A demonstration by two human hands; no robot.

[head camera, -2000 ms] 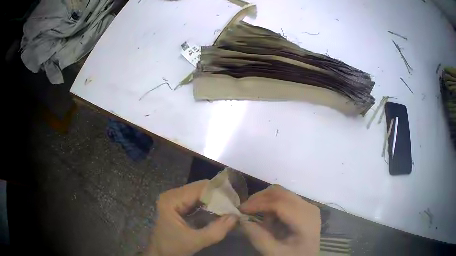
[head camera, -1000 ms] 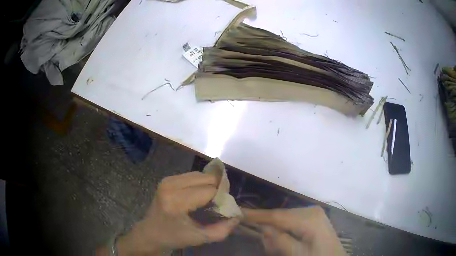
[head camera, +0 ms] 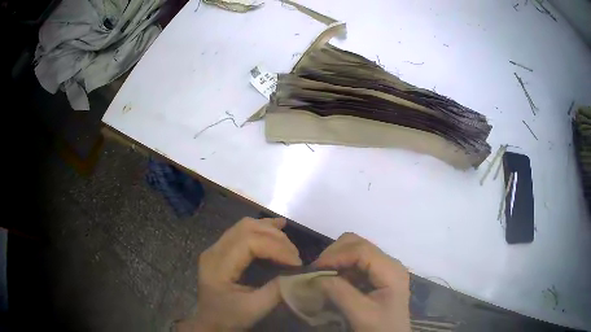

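Observation:
A khaki band piece is held between my two hands below the table edge, its upper edge stretched across and its lower part curving down. A dark layer shows along its top. My left hand pinches its left side with thumb and fingers. My right hand pinches its right side near the upper edge. The lower end of the piece is partly hidden by my right hand. A stack of band pieces lies fanned on the white table, with a white bundle ticket at its left end.
A smartphone lies to the right with fabric trimmings on and beside it. A pale garment pile is at the upper left. Part of a tied bundle shows at the right rim. Striped piece edges show below the table edge.
The piece has turned from a bunched, upright cone to a stretched edge between both hands. My right hand's fingers now pinch the piece's top. The table view has shifted slightly down and right.

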